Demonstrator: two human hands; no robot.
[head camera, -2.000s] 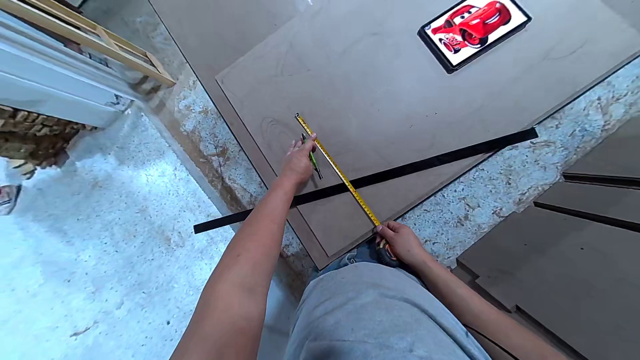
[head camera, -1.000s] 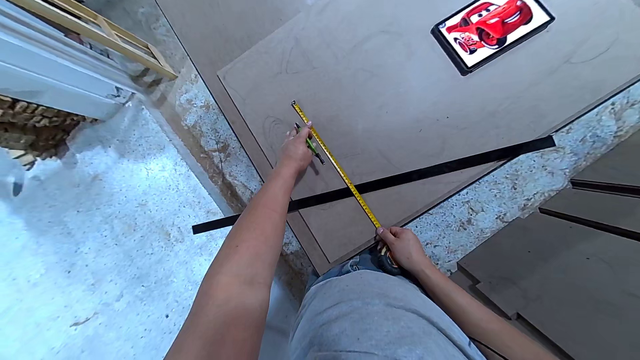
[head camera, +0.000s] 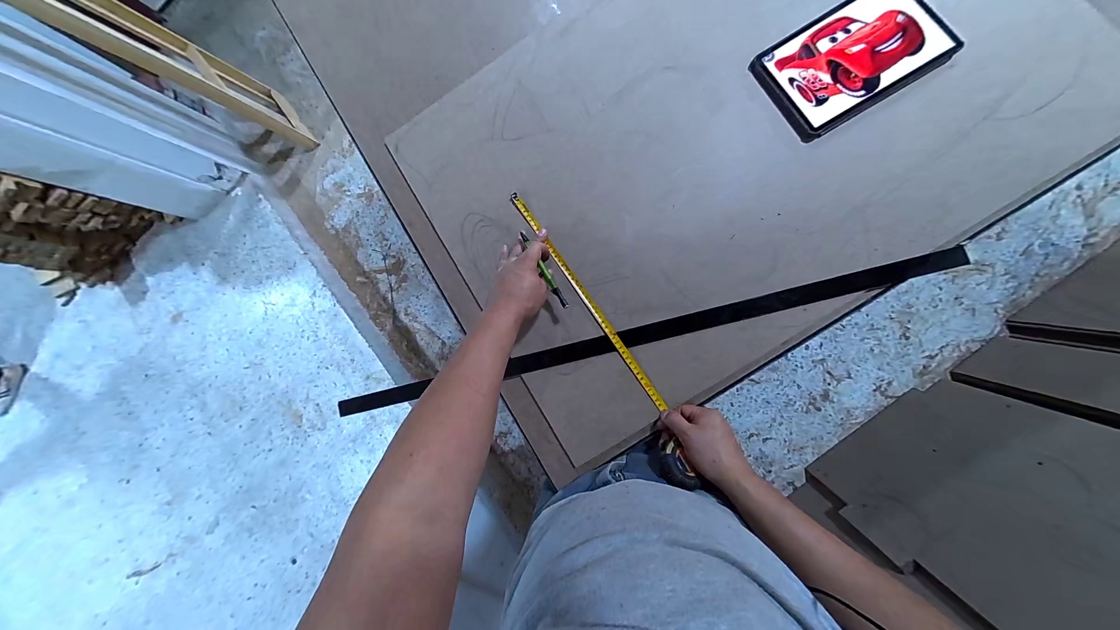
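My left hand (head camera: 522, 278) holds a green and black pen (head camera: 549, 275), and its fingers touch the yellow blade of a tape measure (head camera: 595, 308) near the hooked end. The blade lies extended across a large grey-brown board (head camera: 700, 201) and over a long black strip (head camera: 744, 310). At the board's near edge, my right hand (head camera: 707, 440) grips the dark tape case (head camera: 676, 464), partly hidden by the fingers. The black strip runs at a slant under the blade and passes beneath my left forearm, its left end beyond the board.
A tablet (head camera: 853, 57) showing a red cartoon car lies on the board's far part. More stacked boards (head camera: 980, 490) are at the lower right. A wooden frame (head camera: 201, 70) stands at the upper left by a pile of small wood pieces (head camera: 70, 219). Speckled floor (head camera: 192, 420) borders the left.
The tape's hooked end lay just past my left fingers and now sits farther beyond them. My right hand stays at the tape case near the board's edge.
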